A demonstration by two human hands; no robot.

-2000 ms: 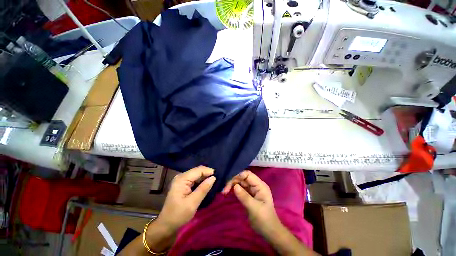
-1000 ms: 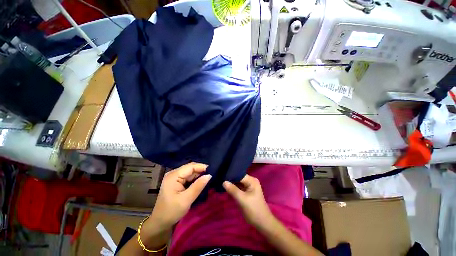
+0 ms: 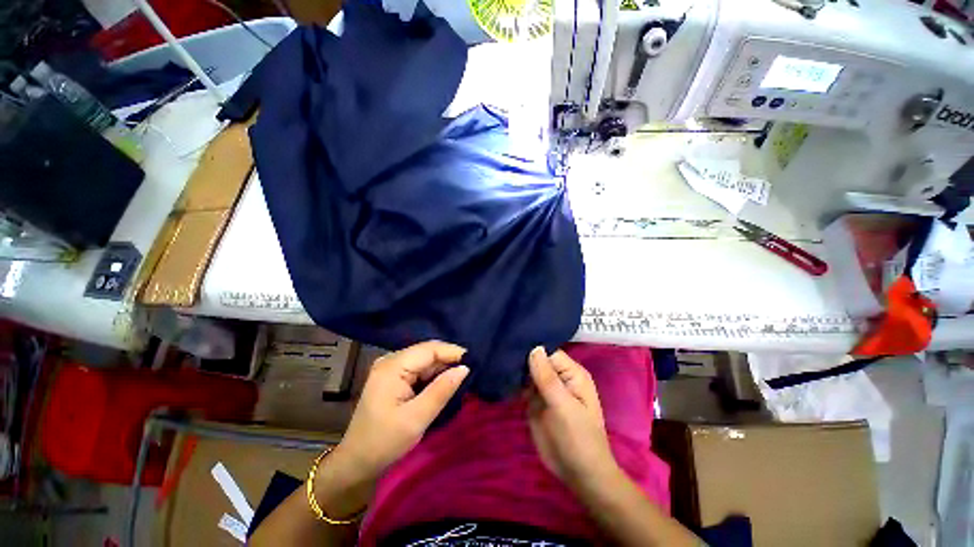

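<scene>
A navy garment panel [image 3: 427, 235] lies over the table's front edge and hangs toward the lap. Its gathered right part runs up to the presser foot and needle [image 3: 560, 160], under bright light. My left hand [image 3: 411, 395] is at the cloth's lower edge, thumb and fingertips close together on the cloth. My right hand [image 3: 566, 411] is at the cloth's lower right edge, with thumb and fingers bent against it. The exact hold of both hands on the thin edge is hard to see.
The white Brother machine head [image 3: 790, 86] stands at upper right. Red-handled snips [image 3: 785, 250] and a paper label [image 3: 737, 186] lie right of the needle. An orange scrap [image 3: 900, 318] is at the right end, a cardboard strip [image 3: 203, 219] at left. Magenta cloth [image 3: 486, 470] covers the lap.
My right hand first closed in on the cloth edge near my left hand, then moved right and slightly up. My left hand stayed near the same place. The panel's right edge bulges outward again.
</scene>
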